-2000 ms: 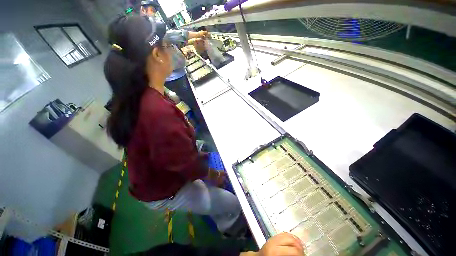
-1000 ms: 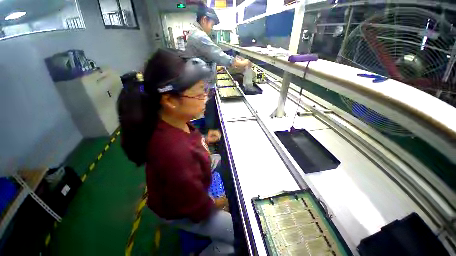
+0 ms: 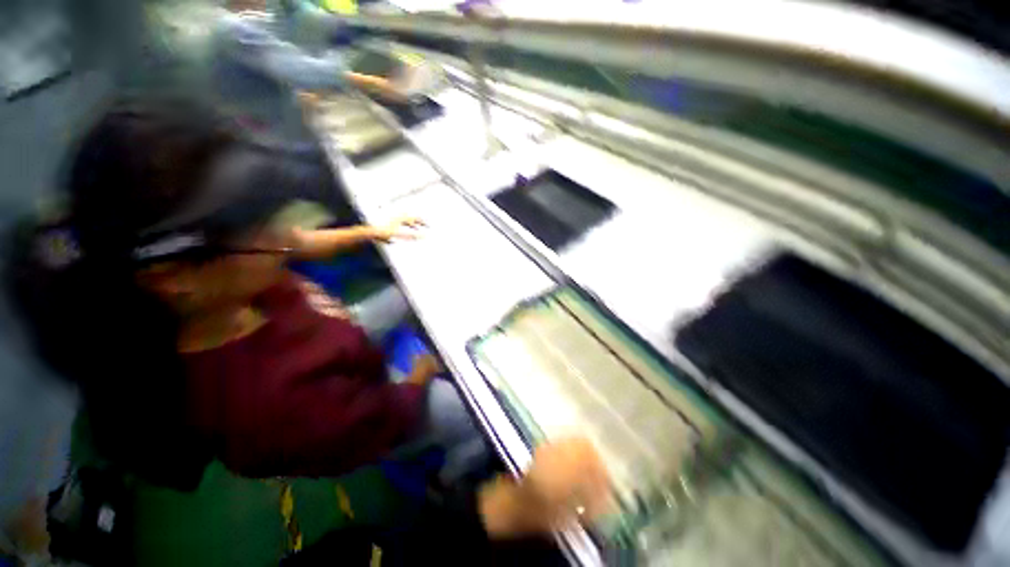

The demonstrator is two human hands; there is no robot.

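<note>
The frame is strongly blurred. A green-edged circuit board panel [image 3: 604,388] with a pale tan middle lies on the line at the lower centre. A second panel [image 3: 764,532] shows beside its near end, cut off by the bottom edge. My left hand [image 3: 548,490] is at the near left edge of the first panel, over the line rail. Its fingers are too blurred to tell whether they hold anything. My right hand is not in view. A large black tray [image 3: 853,388] lies to the right of the panels; its contents cannot be made out.
A person in a dark red top [image 3: 299,388] sits at the left, a hand reaching over the line bed [image 3: 454,260]. A smaller black tray [image 3: 554,208] lies behind the line rail. Another person's arm [image 3: 371,83] and more carriers [image 3: 360,131] are farther up the line.
The view has swung back down and toward the boards. My left hand has come into view, absent one second ago. The neighbour's hand now reaches over the line bed.
</note>
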